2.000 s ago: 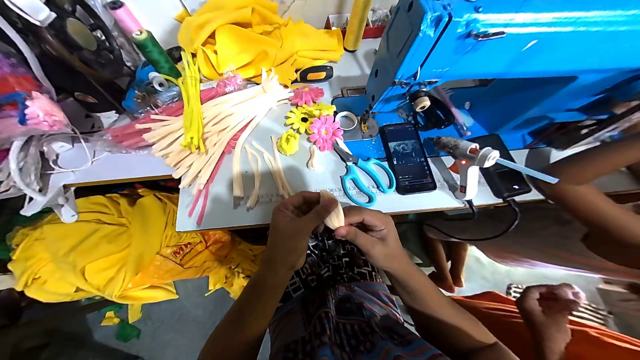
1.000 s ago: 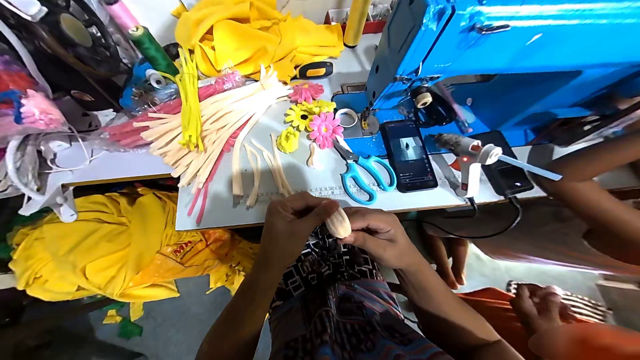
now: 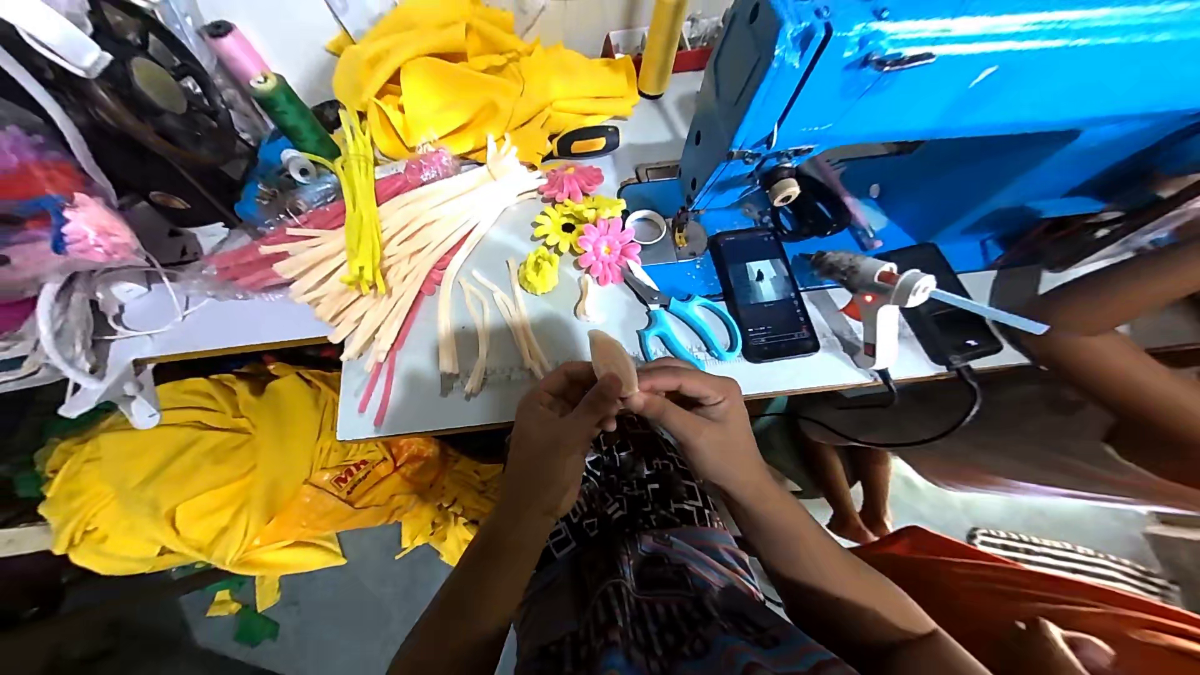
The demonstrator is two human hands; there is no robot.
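Observation:
Both hands hold a small cream fabric petal (image 3: 612,362) just off the table's front edge. My left hand (image 3: 562,422) pinches its lower left side, and my right hand (image 3: 698,417) grips the base between thumb and finger. Scissors with light blue handles (image 3: 689,328) lie right behind my right hand. Another small cream piece (image 3: 586,298) rests beyond the petal. Loose cream strips (image 3: 516,319) lie on the table to the left, beside a fanned bundle of cream strips (image 3: 412,248). Pink and yellow fabric flowers (image 3: 607,248) sit behind the scissors.
A blue sewing machine (image 3: 937,84) stands at the back right. A phone (image 3: 764,295), a glue gun (image 3: 881,309) with its cable and a second phone (image 3: 947,305) lie in front. Yellow cloth (image 3: 469,75) is heaped behind. Another person's arm (image 3: 1116,291) reaches in at right.
The cream piece in my fingers now stands up as a pointed petal, where a second ago it looked rounder and ribbed. My hands stay in about the same place.

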